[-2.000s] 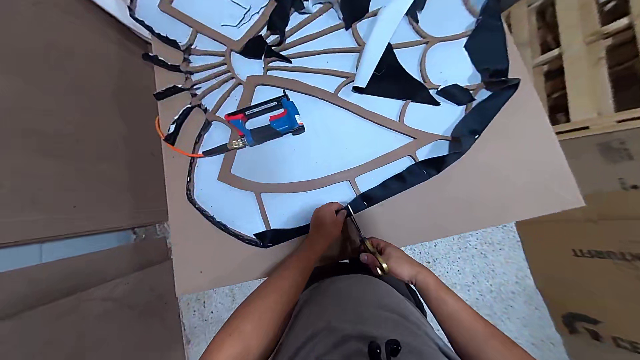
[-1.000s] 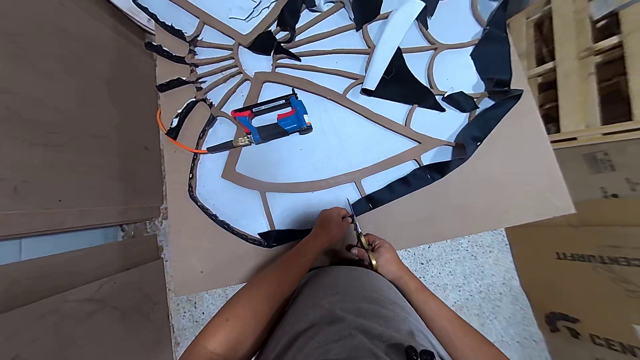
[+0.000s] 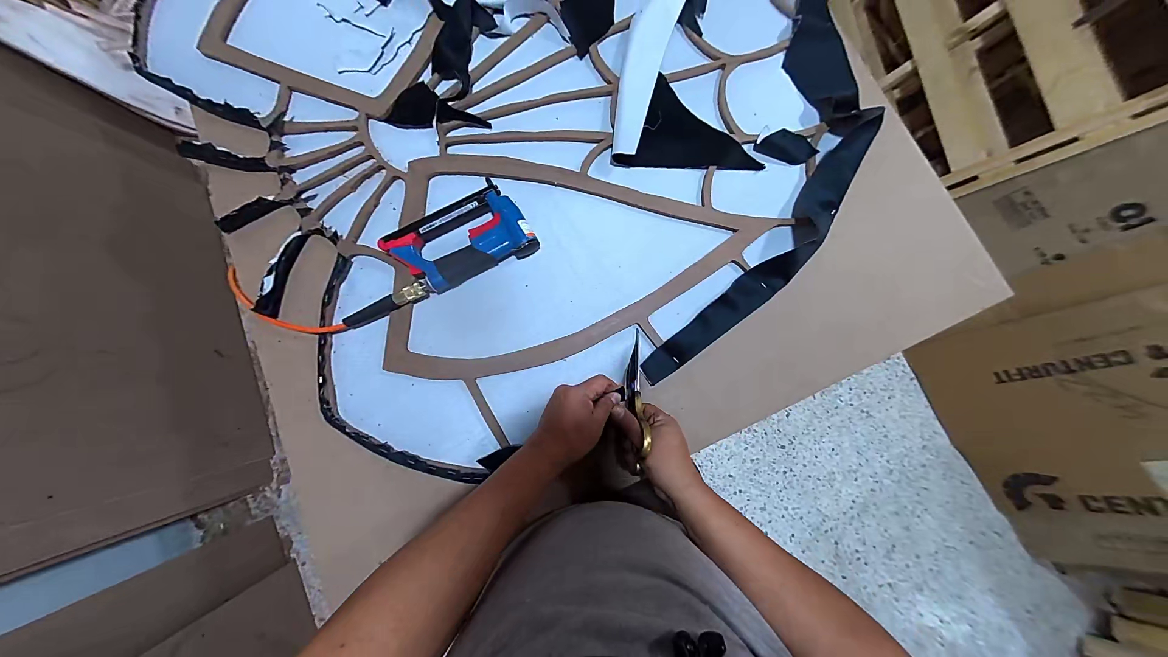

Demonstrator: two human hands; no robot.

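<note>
My left hand (image 3: 577,418) pinches a small part of black fabric at the near edge of the white-backed panel (image 3: 566,265). My right hand (image 3: 664,447) holds gold-handled scissors (image 3: 635,392), their blades pointing away from me beside my left fingertips. Just right of the blade tips is the end of a black fabric strip (image 3: 730,310), which runs along the panel's right edge. A blue and black staple gun (image 3: 465,239) lies on the panel. Loose black fabric pieces (image 3: 689,132) and a white rolled strip (image 3: 646,73) lie farther back.
Beneath the panel is a brown board (image 3: 876,274). An orange air hose (image 3: 297,326) runs from the staple gun over its left edge. Brown sheets (image 3: 109,319) stand at the left; a wooden pallet (image 3: 1058,64) and cardboard boxes (image 3: 1077,392) are at the right. Speckled floor (image 3: 821,456) shows below.
The scissors now point more directly away from me. A gap shows between the black strip's near end and my left hand, where the strip reached close to the fingers earlier.
</note>
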